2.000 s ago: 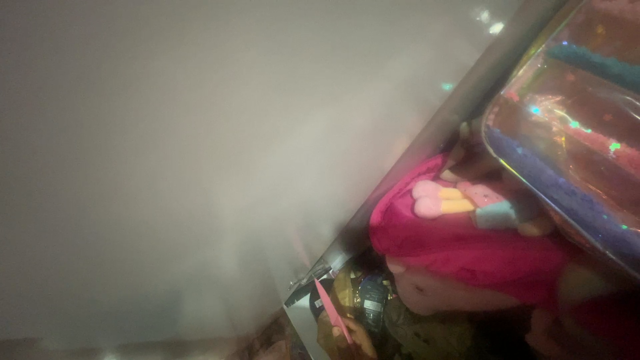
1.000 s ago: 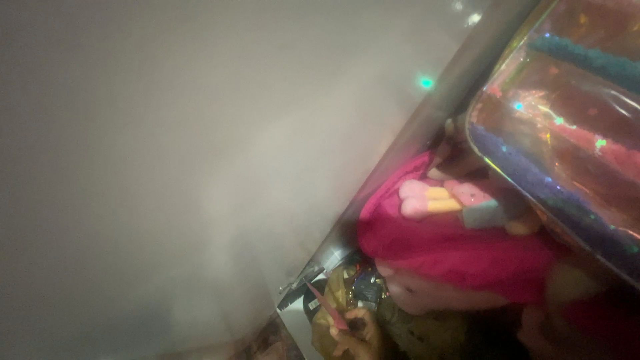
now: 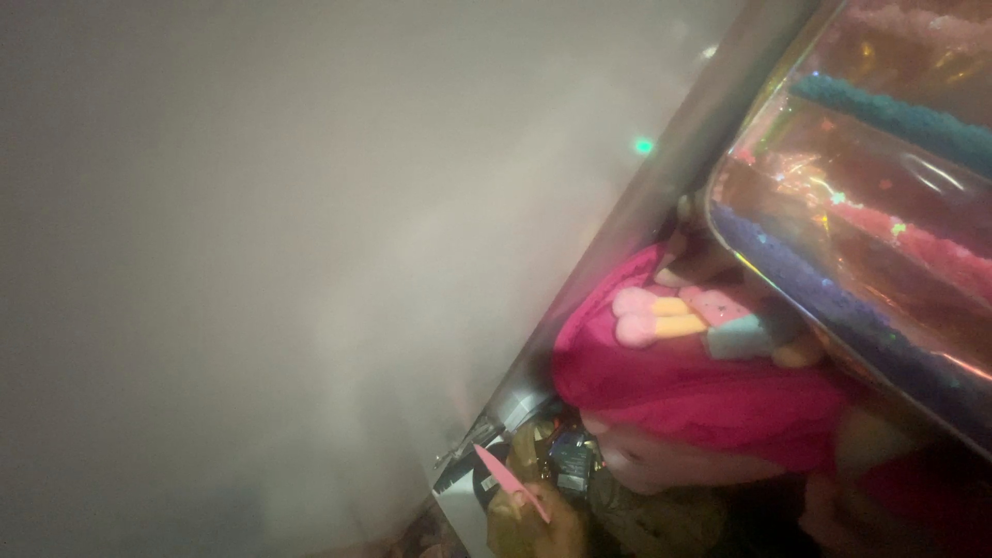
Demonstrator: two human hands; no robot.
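Observation:
At the bottom, a hand (image 3: 539, 527) has its fingers around a slim pink pointed blade-shaped thing (image 3: 504, 479). Whether this is my left hand, my right hand or another person's cannot be told. Above and to its right lies magenta cloth (image 3: 697, 395). A small figure (image 3: 721, 314) with yellow legs, round pink feet and a pale blue lower part shows against the cloth. Dark finger-like shapes (image 3: 682, 260) are beside the figure, too dim to settle whose they are. A clear iridescent pouch or case (image 3: 876, 186) with fluffy coloured strips covers the right side.
A pale blurred surface (image 3: 271, 232) fills the left and centre, with a dark slanting edge (image 3: 620, 217) along it. Near the hand are a dark packet bearing writing (image 3: 573, 465), other small shiny things and a white surface (image 3: 465, 511). The view is tilted and dim.
The hand with the pink thing shows more fully than two seconds ago. The iridescent pouch takes up a little more of the view.

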